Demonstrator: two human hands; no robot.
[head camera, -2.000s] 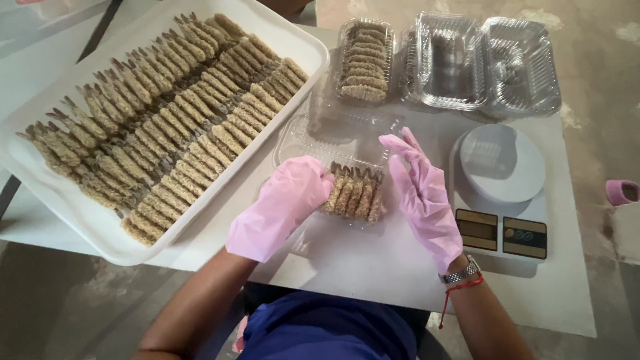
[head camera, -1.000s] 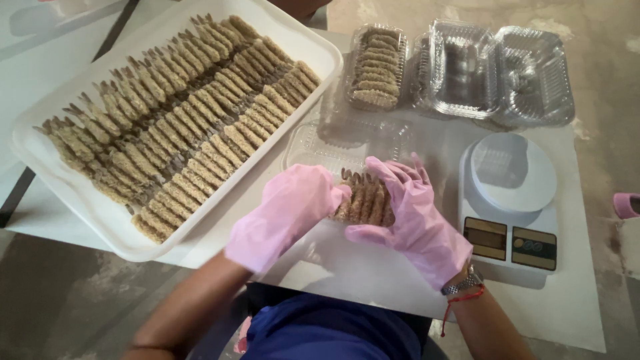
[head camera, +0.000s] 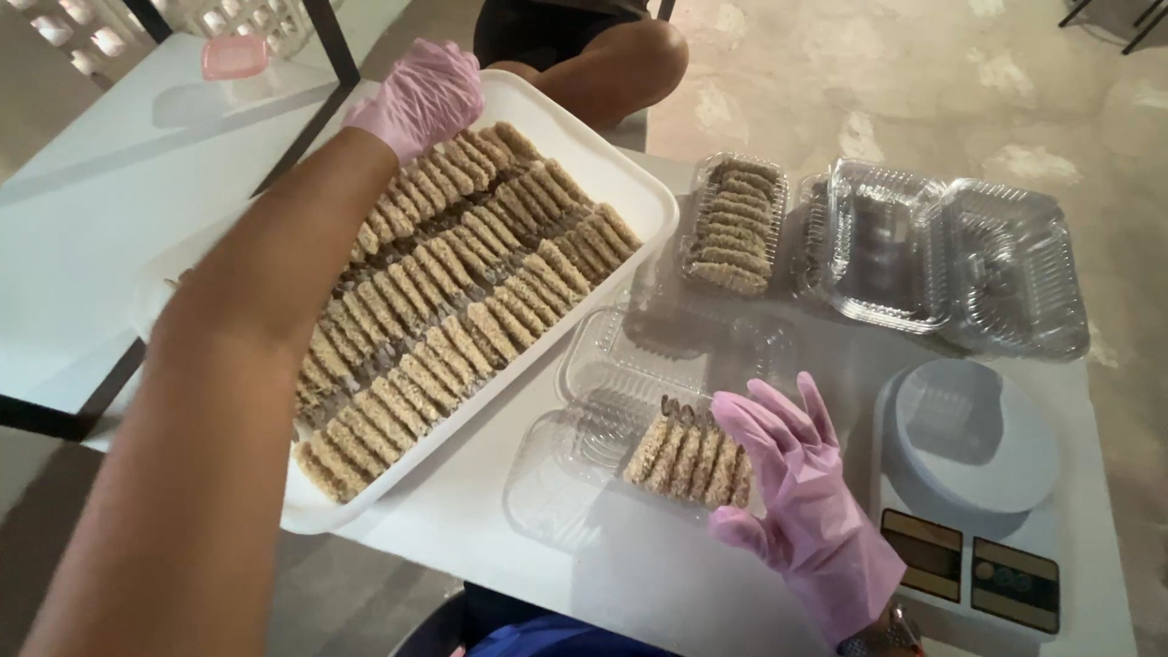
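Note:
My left hand (head camera: 422, 99), in a pink glove, is at the far end of the white plastic tray (head camera: 652, 196), its fingers bunched; whether it grips anything is hidden. Rows of breaded shrimp (head camera: 438, 365) fill much of the tray, partly covered by my left forearm. My right hand (head camera: 798, 497), also gloved, is spread with fingers apart beside a clear plastic clamshell container (head camera: 557, 474) that lies with its lid raised back. Several breaded shrimp (head camera: 689, 456) stand side by side in it, tails away from me, close to my right fingers.
A filled clear container (head camera: 735, 228) lies behind the one by my right hand. Nested clear clamshells (head camera: 890, 246) are at the back right, a white kitchen scale (head camera: 976, 438) at the right. Beyond the tray is a person's bent leg (head camera: 620, 68); a pink-lidded container (head camera: 235, 59) is far left.
My left hand has left the shrimp in the container and reached to the tray's far end. My right hand has drawn slightly off the shrimp. The view has shifted toward the tray.

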